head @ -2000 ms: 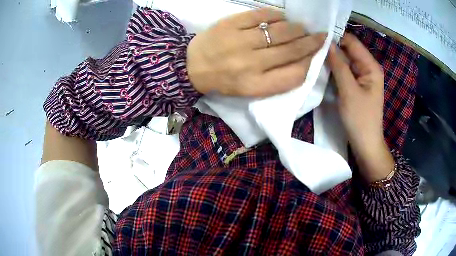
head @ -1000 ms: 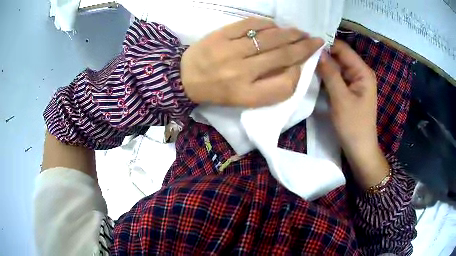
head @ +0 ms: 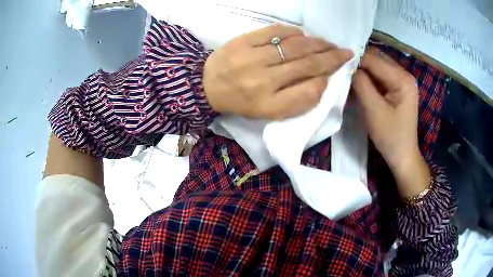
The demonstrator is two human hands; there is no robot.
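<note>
A white garment body [head: 232, 24] with thin dark stitch lines lies on the table at the top. A long white strip [head: 330, 189] loops below my hands over the lap. My left hand [head: 270, 73] lies flat on the cloth, its fingertips at the strip's upper edge. My right hand [head: 386, 94] is just right of it, thumb and fingers pinched on the strip's edge near the left fingertips. The exact grip is partly hidden by the fingers. The needle area is not in view.
A printed ruler scale [head: 432, 32] runs along the table at the upper right. A crumpled white pile [head: 146, 178] lies left of the plaid apron [head: 254, 232]. White cloth [head: 475, 257] shows at the lower right. A white scrap [head: 77, 13] hangs at the upper left.
Against one second ago, both hands and the cloth sit slightly lower and further right in the picture. The right fingers are closer together. Against two seconds ago, the cloth at the top lies flatter.
</note>
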